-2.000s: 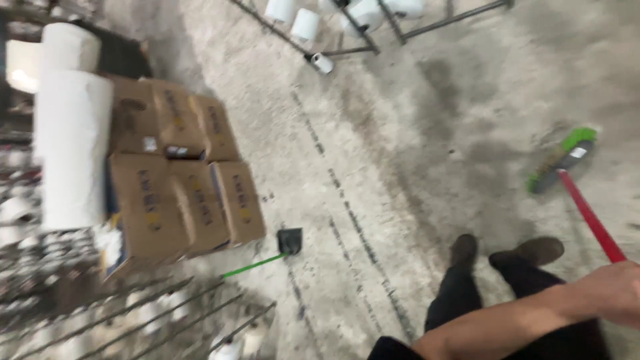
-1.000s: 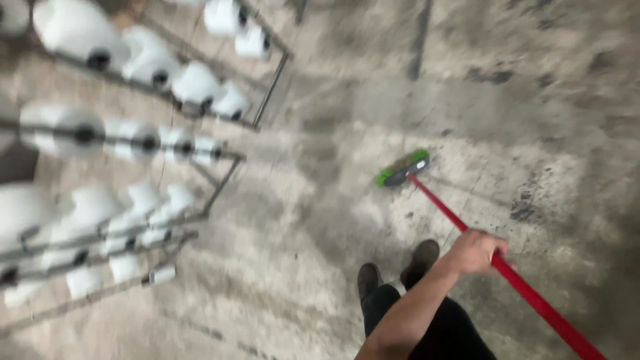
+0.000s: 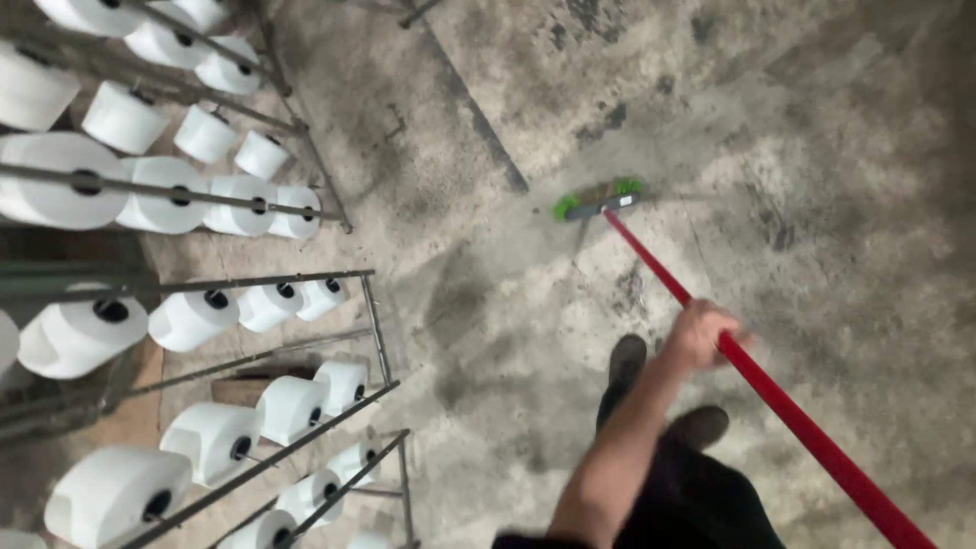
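Observation:
My left hand [image 3: 705,334] is closed around the red broom handle [image 3: 808,435], partway along its length, with the forearm reaching up from the bottom of the view. From the hand the handle slants up and left to the push broom head [image 3: 602,204], a dark grey block with green and brownish bristles, which is against the concrete floor. The other way, the handle runs out at the lower right corner. My right hand is out of view.
Metal racks [image 3: 385,328] with white yarn cones [image 3: 221,435] on pegs fill the left side. A cardboard box [image 3: 240,390] is partly visible behind the cones. My shoes [image 3: 627,358] stand on the stained concrete floor [image 3: 488,305], below the broom head.
The view has turned a lot; the stacked boxes and green-handled dustpan seen earliest are gone from view. My left hand stays on the red handle.

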